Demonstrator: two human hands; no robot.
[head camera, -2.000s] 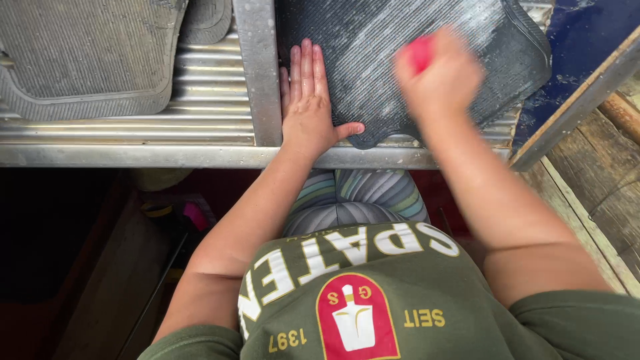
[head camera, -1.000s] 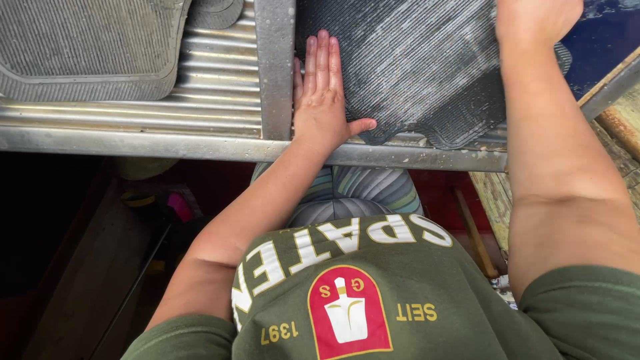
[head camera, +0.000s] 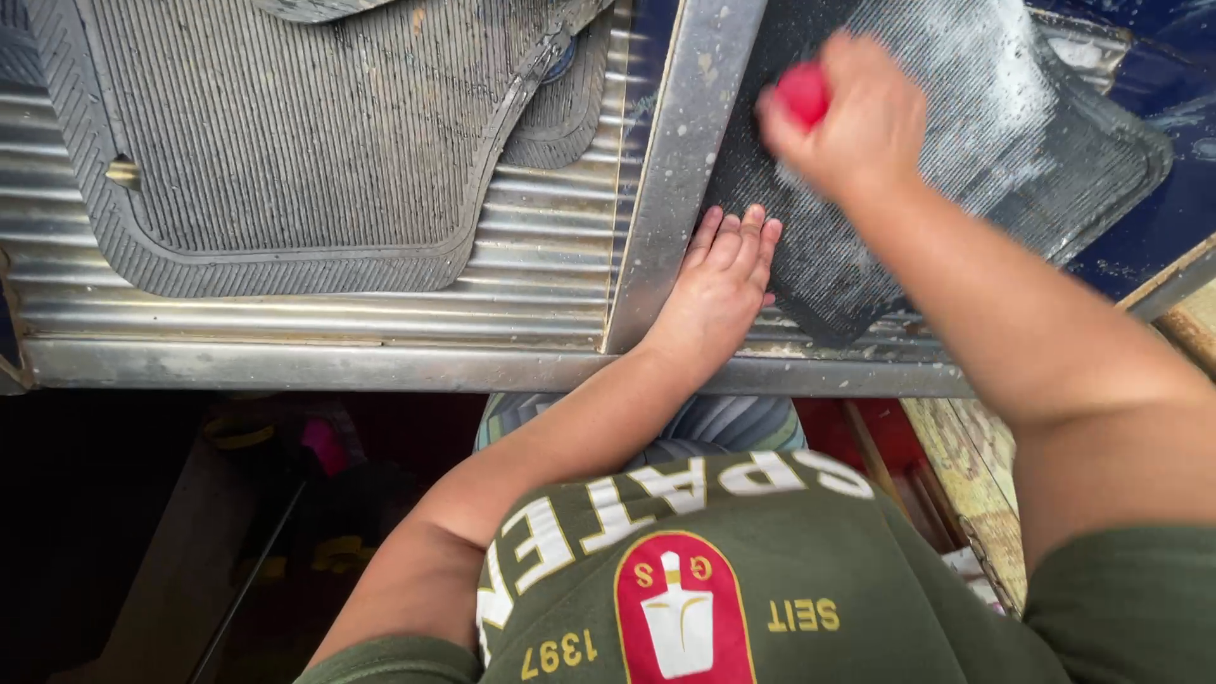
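A dark ribbed rubber mat (head camera: 988, 152), wet and streaked with whitish foam, lies right of the metal divider. My left hand (head camera: 719, 275) presses flat on its lower left edge, fingers slightly apart, holding nothing. Above the mat's upper left part, my right hand (head camera: 860, 119) is closed around a pink object (head camera: 803, 95), blurred and mostly covered by the fingers; its lower side cannot be seen. A grey ribbed rubber mat (head camera: 294, 142) lies left of the divider on corrugated metal, partly over another mat (head camera: 560, 119).
A metal divider (head camera: 679, 171) runs up between the two mat areas, and a metal rail (head camera: 285, 369) borders the front. Corrugated metal (head camera: 541, 247) lies under the left mats. Dark blue surface (head camera: 1164, 180) shows at the right, with worn wooden boards (head camera: 978, 456) below it.
My right hand has moved from the upper right back leftward over the mat, still with the pink object. The wet mat has turned and shifted. My left hand remains at its edge.
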